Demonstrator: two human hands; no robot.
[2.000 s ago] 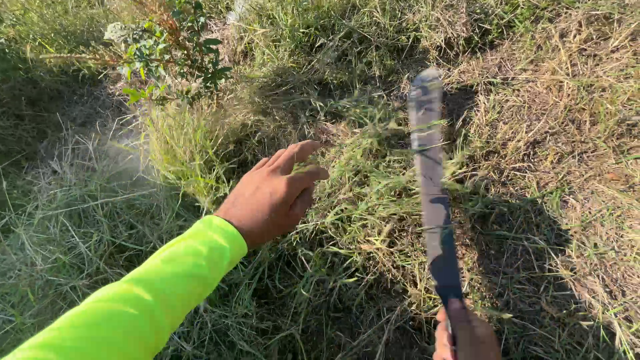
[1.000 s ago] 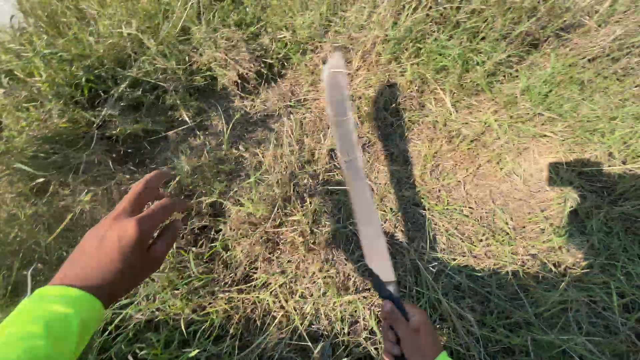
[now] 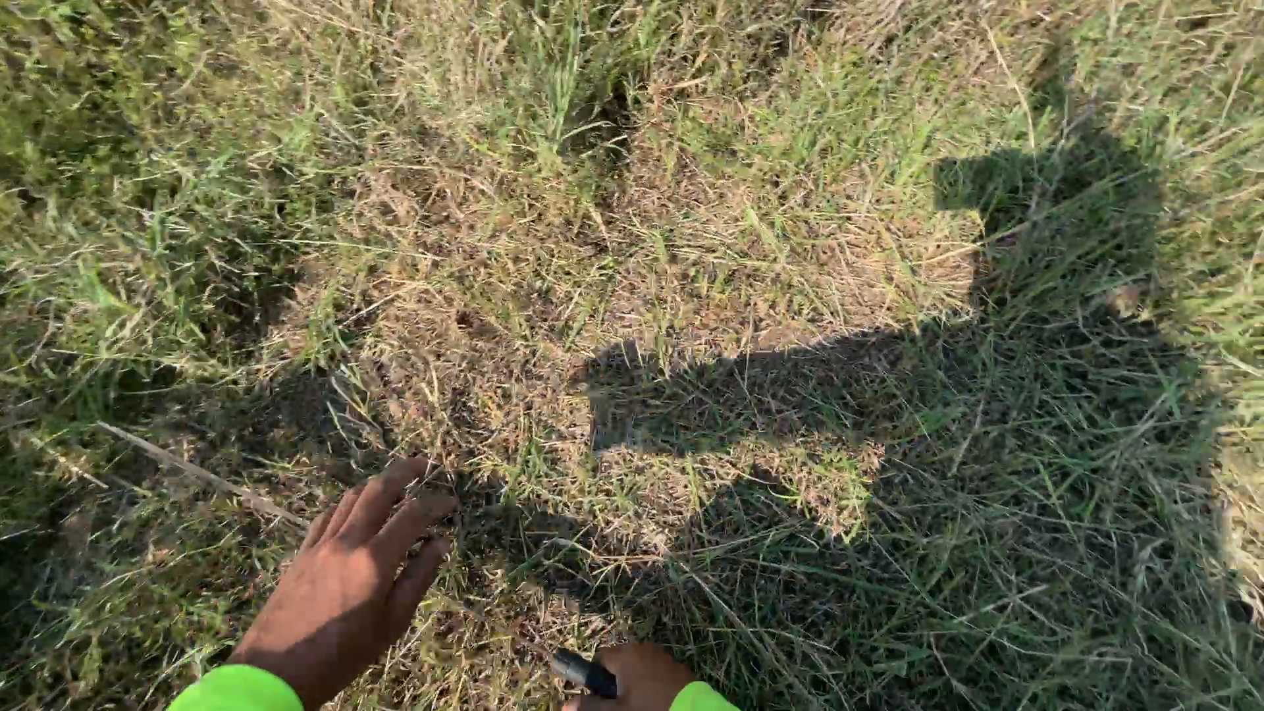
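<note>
My left hand (image 3: 351, 583), in a bright yellow-green sleeve (image 3: 237, 689), hangs palm down over the grass at the lower left. Its fingers are slightly bent and hold nothing that I can see. At the bottom edge, right of centre, my right hand (image 3: 640, 677) is closed on the black handle (image 3: 585, 673) of the machete. The blade cannot be made out in this view. Short dry and green grass (image 3: 513, 326) lies in front of both hands.
Taller green grass (image 3: 109, 197) grows at the left and along the top. A person's dark shadow (image 3: 1066, 395) falls across the right side, with an arm-like part reaching to the middle. A dry stalk (image 3: 202, 476) lies left of my left hand.
The view has shifted over the ground. The machete blade, upright before my right hand in both earlier frames, is no longer visible. My right hand is now lower in the view.
</note>
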